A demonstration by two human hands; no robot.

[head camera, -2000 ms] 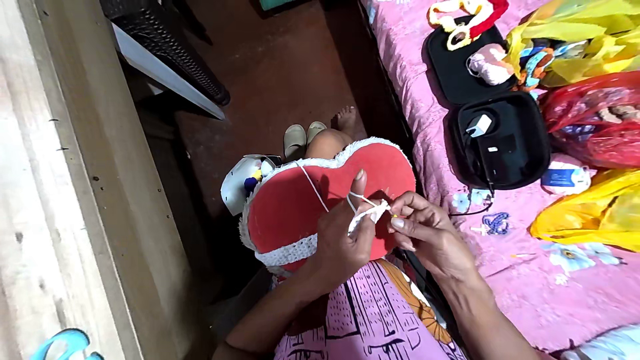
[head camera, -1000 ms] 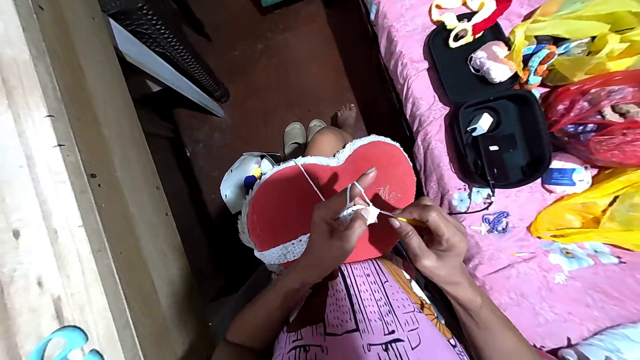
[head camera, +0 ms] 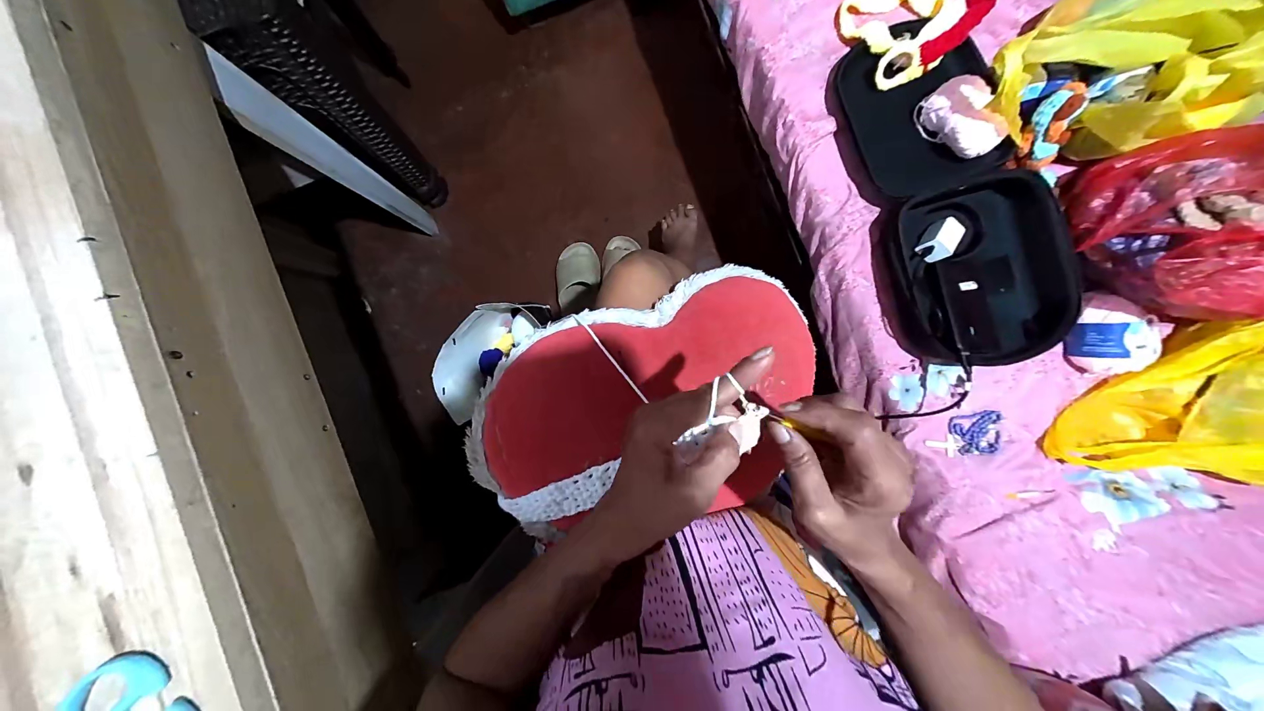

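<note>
My left hand [head camera: 681, 464] pinches a small white crochet piece [head camera: 743, 427], with white yarn [head camera: 612, 362] looped over its raised index finger. In my right hand [head camera: 849, 464] is a crochet hook with a yellow handle [head camera: 798, 426], its tip at the edge of the piece. Both hands are over a red heart-shaped board [head camera: 573, 395] with a white fluffy edge, resting on my lap. The yarn runs across the board to its far edge. A white crocheted strip [head camera: 563, 494] lies across the board's lower left part.
On the pink bedding [head camera: 1047, 563] at right lie an open black case [head camera: 1066, 267], a pale yarn ball [head camera: 960, 117], a labelled yarn ball [head camera: 1114, 336], a red plastic bag [head camera: 1175, 237] and yellow bags [head camera: 1165, 405]. A wooden surface [head camera: 118, 395] borders the left; slippers [head camera: 578, 272] stand on the floor.
Since a second ago my right hand with the hook has come closer to the white piece. My left hand still holds the piece, with the yarn over its index finger.
</note>
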